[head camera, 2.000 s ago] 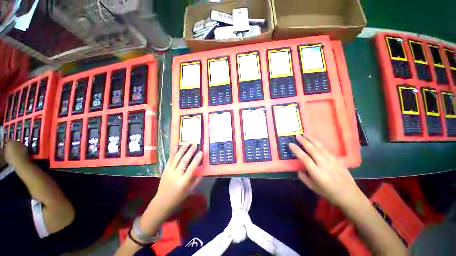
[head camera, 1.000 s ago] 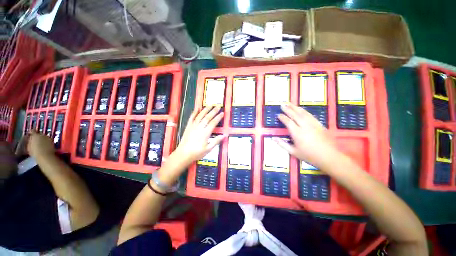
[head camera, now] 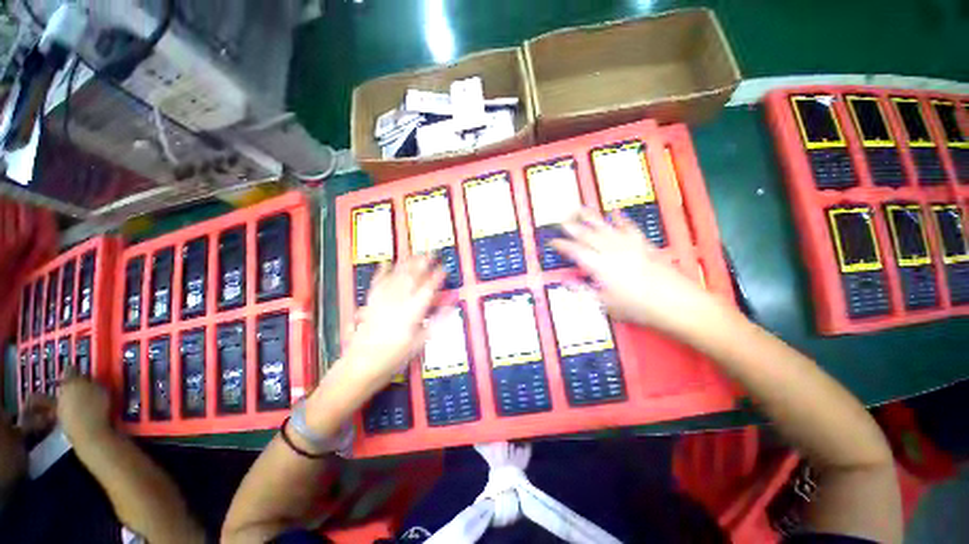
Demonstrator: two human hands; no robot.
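Observation:
A red-orange foam tray (head camera: 483, 434) lies in front of me with two rows of keypad phones (head camera: 490, 213), yellow-bordered, their screens lit white. The lower right pocket holds no phone. My left hand (head camera: 395, 310), slightly blurred, lies over the left phones, between the upper and lower rows, fingers apart on or just above the keys. My right hand (head camera: 611, 260) is over the upper row's right half, fingertips at the keypad of the fourth phone. Neither hand holds anything. Whether the fingertips press keys cannot be told.
A carton of white batteries (head camera: 452, 117) and an empty carton (head camera: 632, 69) stand behind the tray. Trays of black phone backs (head camera: 308, 356) lie left, beside another person's hand (head camera: 83, 404). A tray of dark-screened phones (head camera: 808, 228) lies right. A grey power strip (head camera: 186, 74) is at upper left.
The view has shifted and tilted. My hands have moved from the lower row's keys up the tray; in the last second, my right hand has moved right along the upper row.

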